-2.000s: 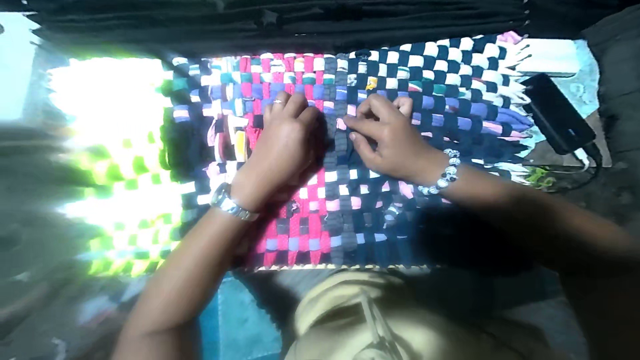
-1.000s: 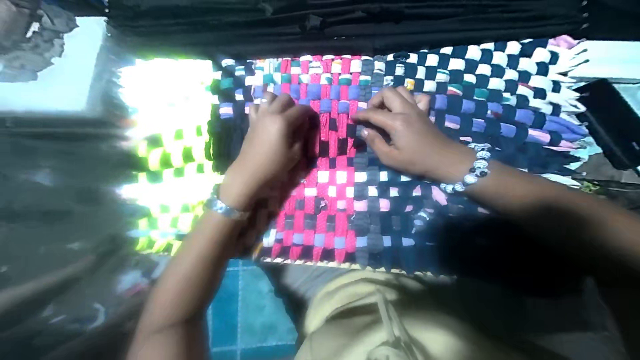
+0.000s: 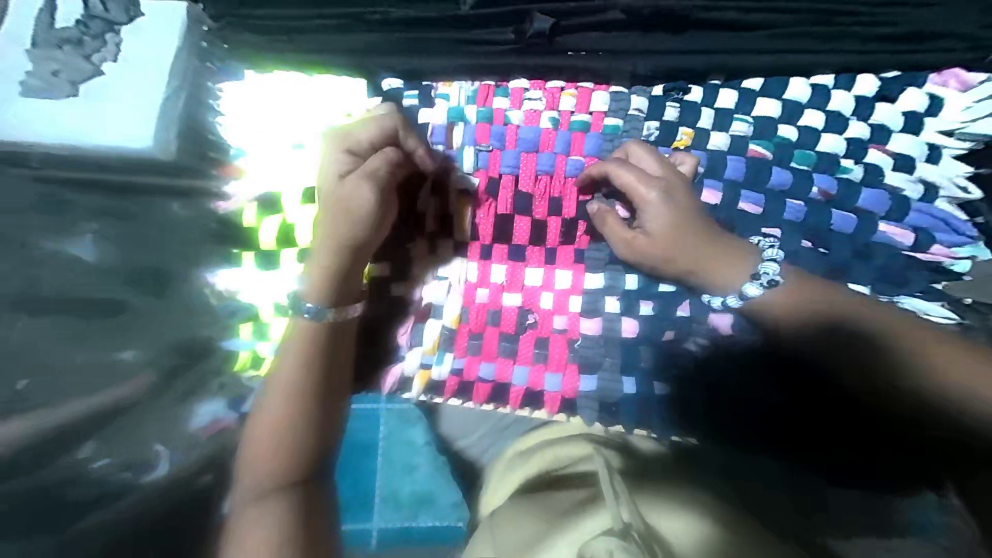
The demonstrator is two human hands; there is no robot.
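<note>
A rug woven from fabric strips (image 3: 535,294) lies across the view, in pink, dark blue, white, purple and bright yellow-green sections. My left hand (image 3: 364,186) is over its left part, fingers bent and pointing right, with a watch or bracelet at the wrist. Whether its fingers pinch a strip cannot be told, since the area below them is dark and blurred. My right hand (image 3: 651,209) rests at the right edge of the pink section, thumb and forefinger curled close to the weave. A beaded bracelet circles that wrist. Any strip between those fingers is hidden.
Black material (image 3: 542,39) stretches along the rug's far edge. At the upper left a white block or box (image 3: 93,124) carries grey cloth scraps (image 3: 77,46). Teal tiled surface (image 3: 403,473) shows below the near edge, beside beige drawstring clothing (image 3: 589,496). Loose strip ends fringe the rug's right side.
My left hand has moved left, away from the pink section and my right hand. The right hand stays near the pink section's right edge. The view has shifted left.
</note>
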